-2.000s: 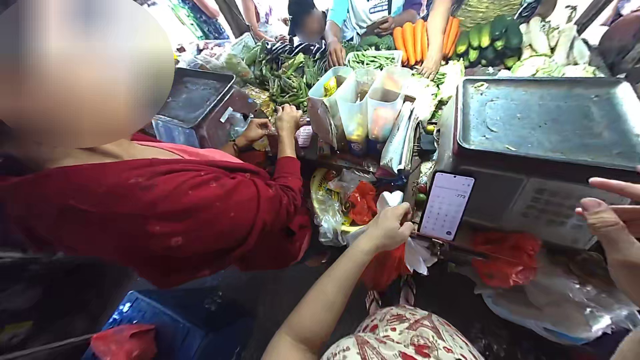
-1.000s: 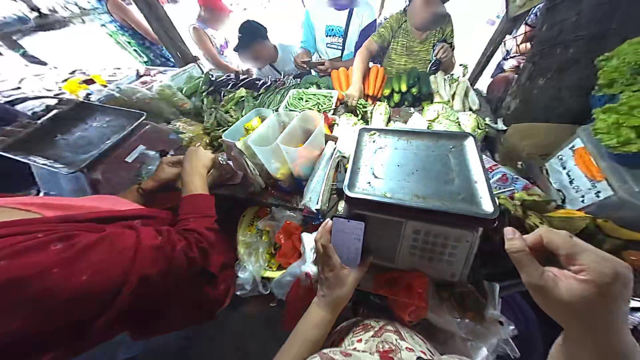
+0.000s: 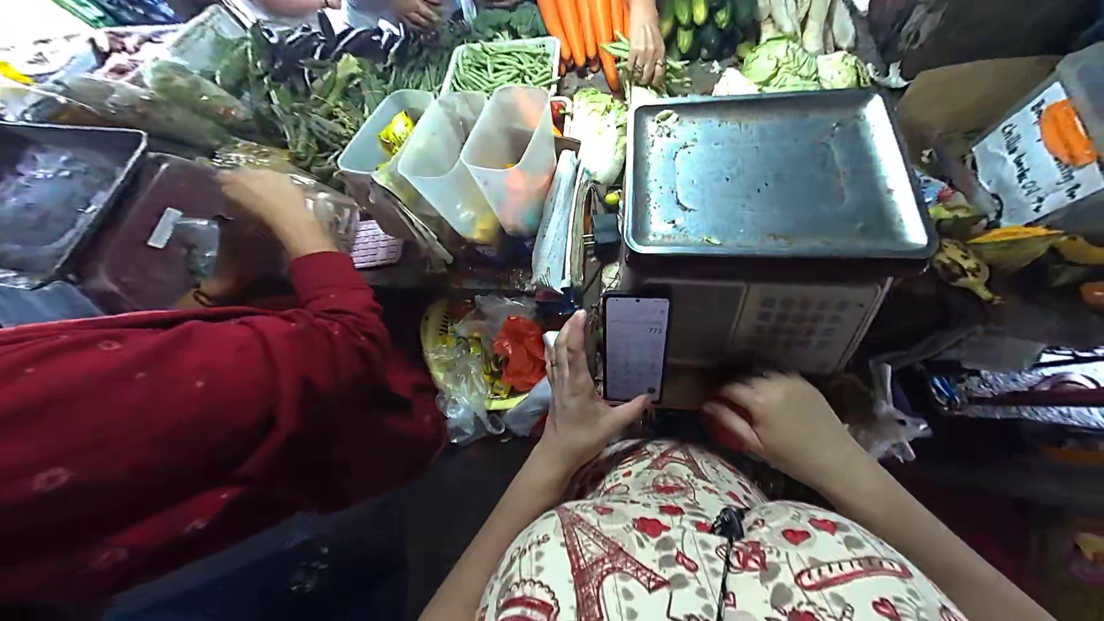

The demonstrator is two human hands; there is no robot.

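My left hand point(image 3: 580, 397) is beside a smartphone point(image 3: 636, 347) that stands upright against the front of a weighing scale point(image 3: 733, 323). Its fingers are spread, with the thumb near the phone's lower edge; whether it supports the phone is not plain. A white piece lies by the fingers. Low in front of the scale, my right hand point(image 3: 770, 423) is curled and blurred beside a dark red thing point(image 3: 727, 423), perhaps a plastic bag; I cannot tell whether it is held. On the scale sits a steel tray point(image 3: 776, 177) with small plant scraps.
A co-worker in a red sleeve point(image 3: 336, 297) reaches toward clear plastic at the left, beside a second scale tray point(image 3: 65, 194). Plastic containers point(image 3: 511, 164), carrots point(image 3: 586, 30), green beans point(image 3: 504, 65) and cabbages point(image 3: 780, 65) lie beyond. A basket point(image 3: 435, 345) holds plastic bags. Another person's hand point(image 3: 645, 52) touches vegetables.
My right hand has moved from the right side of the scale down to its front. My left hand was around the phone a second ago; its fingers are now spread beside it.
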